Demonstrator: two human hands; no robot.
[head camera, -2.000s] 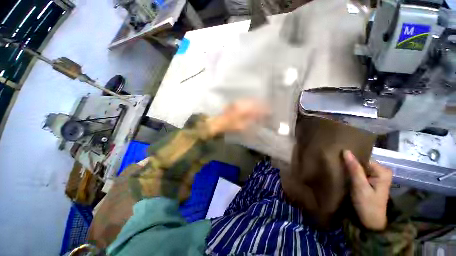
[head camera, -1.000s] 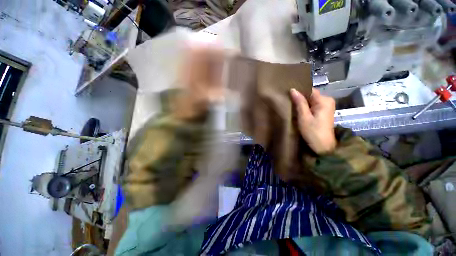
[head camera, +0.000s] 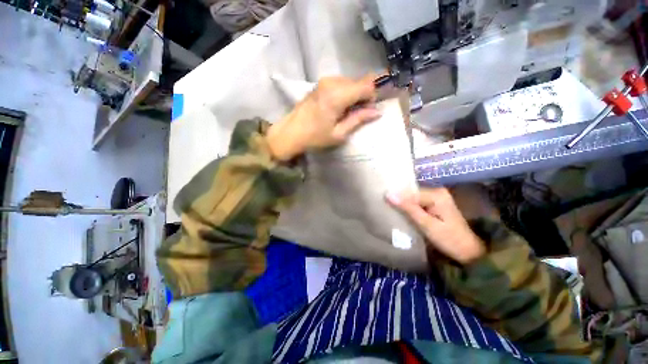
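A large beige fabric panel (head camera: 334, 192) lies over the table's front edge, with its right edge running down from the needle area. A white sticker (head camera: 401, 239) is on its lower right part. My left hand (head camera: 328, 117) is on the panel's upper part near the needle area, fingers at the fabric's edge. My right hand (head camera: 439, 220) holds the panel's right edge lower down, thumb and fingers on the cloth. The overlock machine (head camera: 405, 15) stands at the top, its head partly cut off by the picture's rim. A darker brown edge shows along the panel's right side.
A ruled measuring strip (head camera: 497, 158) runs along the table's front edge. Metal rods with red clamps (head camera: 619, 103) stand at the right. A metal ring (head camera: 550, 112) lies right of the needle. Fabric bundles (head camera: 629, 249) are at lower right. A blue crate (head camera: 288, 277) is below the table.
The beige panel now lies over the brown piece's place in front of the machine. My left hand has moved right to the needle area; my right hand has moved lower along the edge.
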